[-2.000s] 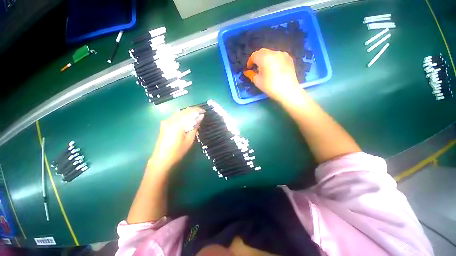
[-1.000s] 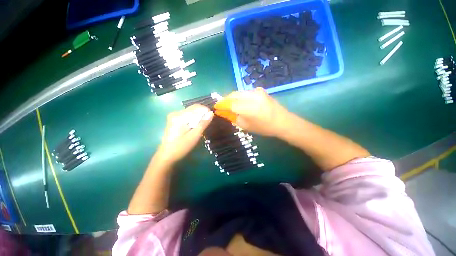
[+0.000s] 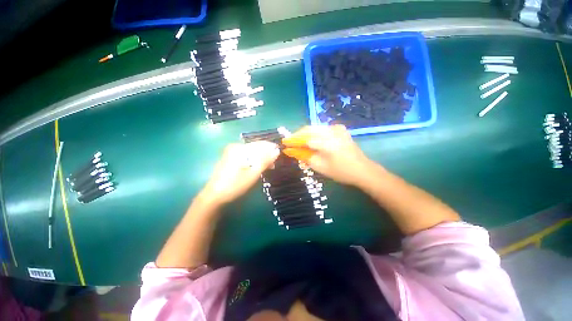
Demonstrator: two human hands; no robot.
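A near row of white-ended dark rods (image 3: 296,199) lies on the green bench in front of me. My left hand (image 3: 246,164) and my right hand (image 3: 329,153) meet over the upper part of this row, fingertips nearly touching. The right fingertips wear orange covers. Both hands are pinched on something small and dark between them, probably a rod, mostly hidden by the fingers. A blue tray (image 3: 433,94) beyond my right hand holds a loose heap of dark sleeves (image 3: 370,81).
A second row of white-ended rods (image 3: 219,78) lies farther up by the metal rail (image 3: 150,81). A small bundle (image 3: 92,179) and a long thin strip (image 3: 55,188) are at left. White sticks (image 3: 498,78) and another group (image 3: 556,141) are at right. A green-handled tool (image 3: 128,44) lies beyond the rail.
My right hand has left the tray and come to my left hand over the near row. Since the last earlier frame both hands stay together there. The view has shifted slightly.
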